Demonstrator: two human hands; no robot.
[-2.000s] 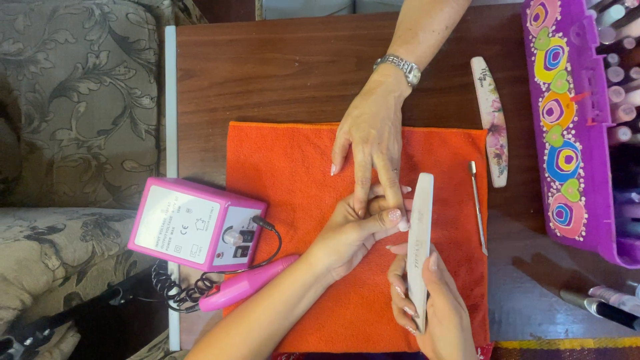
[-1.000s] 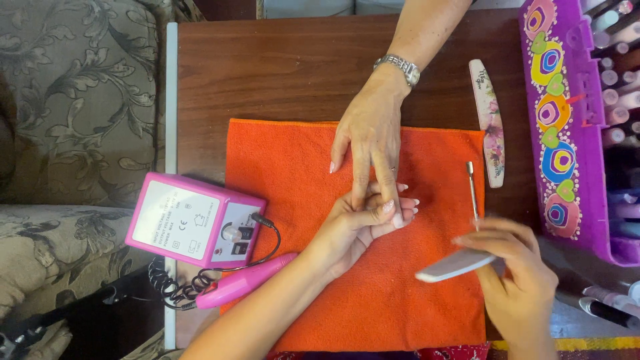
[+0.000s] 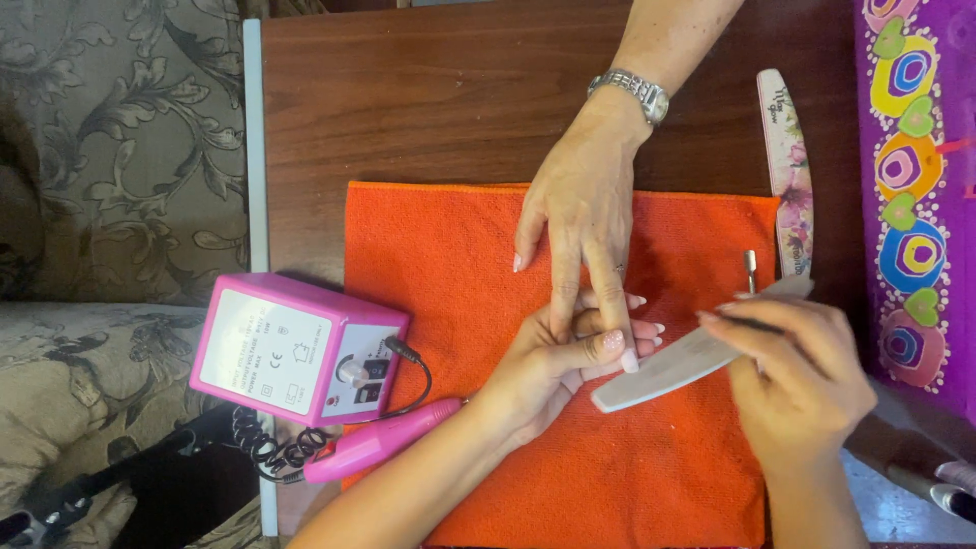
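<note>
Over an orange towel [image 3: 656, 473], my left hand [image 3: 549, 366] holds a finger of another person's hand [image 3: 591, 206] between thumb and fingers. That hand reaches in from the top, palm down, with a metal-band watch [image 3: 633, 91] at the wrist. My right hand [image 3: 801, 366] grips a pale nail file [image 3: 671, 374], tilted, its far end close to the held fingertip; whether they touch I cannot tell. A metal cuticle pusher [image 3: 750, 271] lies partly hidden behind my right hand. Beyond it rests a flower-patterned nail file [image 3: 793, 183] on the towel's right edge and the table.
A pink nail drill control box [image 3: 305, 351] stands at the left, its coiled cord leading to a pink drill handpiece [image 3: 381, 442] beside my left forearm. A purple decorated case [image 3: 953, 252] borders the right side of the wooden table [image 3: 427, 99]. A patterned sofa [image 3: 114, 152] is at far left.
My right hand has turned the file from nearly upright to a slant and brought its end to the held fingertip. My left hand keeps its hold. The view is slightly closer.
</note>
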